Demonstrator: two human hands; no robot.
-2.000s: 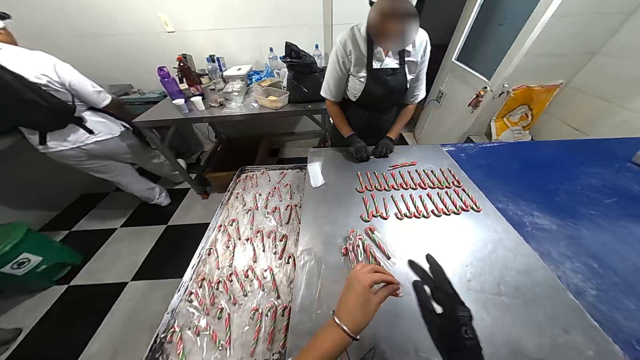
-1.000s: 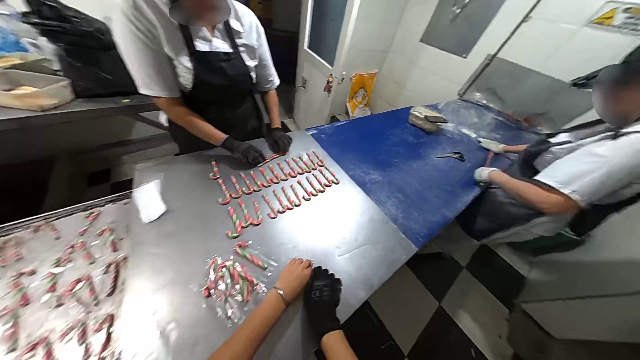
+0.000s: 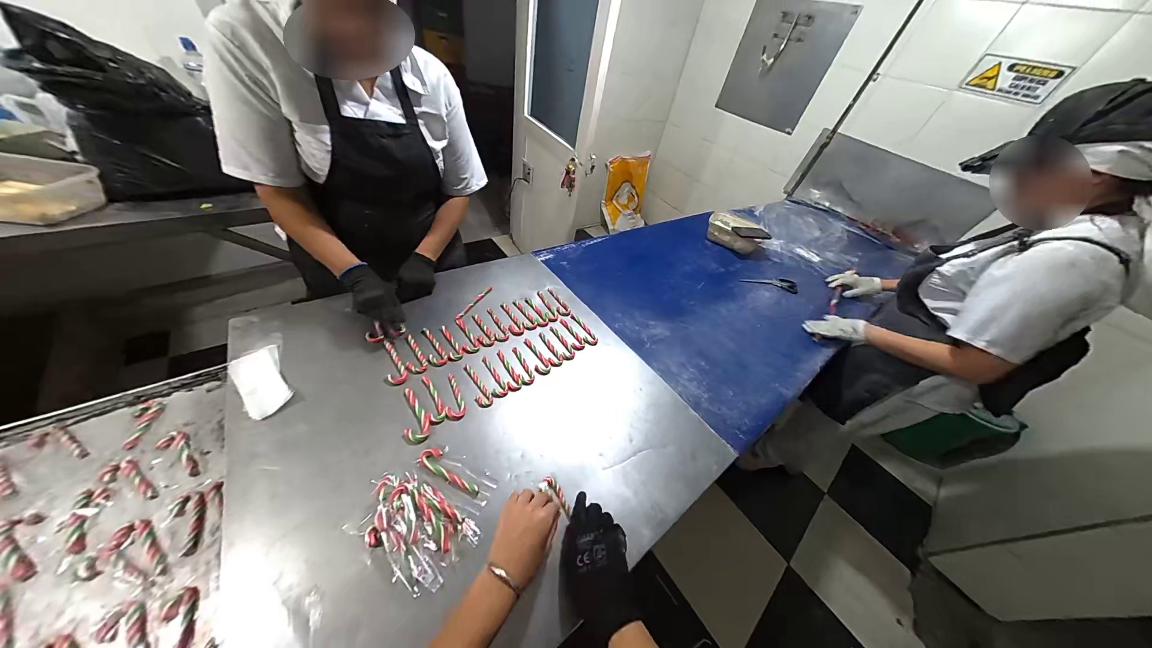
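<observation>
My bare left hand, with a bracelet at the wrist, is closed on a candy cane over the near part of the steel table. Close at its right, my right hand wears a black glove; its fingertips are near the cane's lower end, and whether they grip it is unclear. Left of my hands lies a pile of wrapped candy canes, with one wrapped cane at its upper edge. Beyond them, unwrapped candy canes stand in two rows.
Across the steel table, a co-worker's black-gloved hands touch a cane. A white paper lies at left, beside a tray of wrapped canes. On the blue table are scissors and another worker's gloved hands.
The view has swung to the right, showing the blue table's worker. My gloved right hand, spread apart from the left two seconds ago, is now close beside it.
</observation>
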